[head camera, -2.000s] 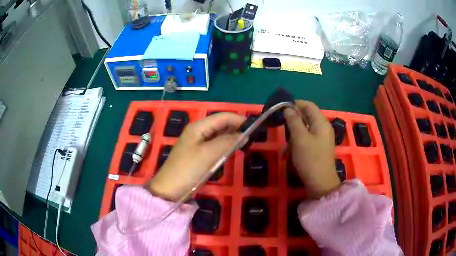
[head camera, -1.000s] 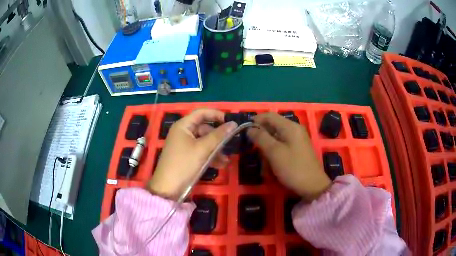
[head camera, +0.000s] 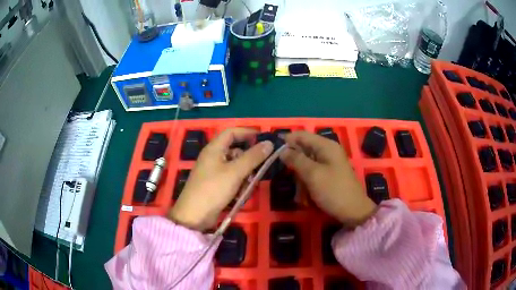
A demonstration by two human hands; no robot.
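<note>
My left hand [head camera: 223, 170] and my right hand [head camera: 322, 170] meet over the red-orange blister tray [head camera: 416, 184]. Between their fingertips they hold a small black piece [head camera: 270, 148], mostly covered by the fingers; whether it is a fixture, a unit or both I cannot tell. A clear air hose [head camera: 243, 198] runs from it down over my left forearm. Black device housings [head camera: 286, 242] sit in most tray pockets. One pocket at the right is empty. The white and silver inline connector [head camera: 154, 174] lies over the tray's left side.
The blue tester [head camera: 170, 90] with lit displays stands behind the tray. A dotted cup [head camera: 252, 54], papers with a separate black unit [head camera: 299, 69], and a bottle [head camera: 428, 45] are at the back. Stacked trays [head camera: 452, 164] stand right. Record sheets [head camera: 68, 153] and a white power strip [head camera: 77, 198] lie left.
Since two seconds ago, both hands have moved left and come closer together, with the black piece between them. Over the last second the hose has straightened and dropped slightly.
</note>
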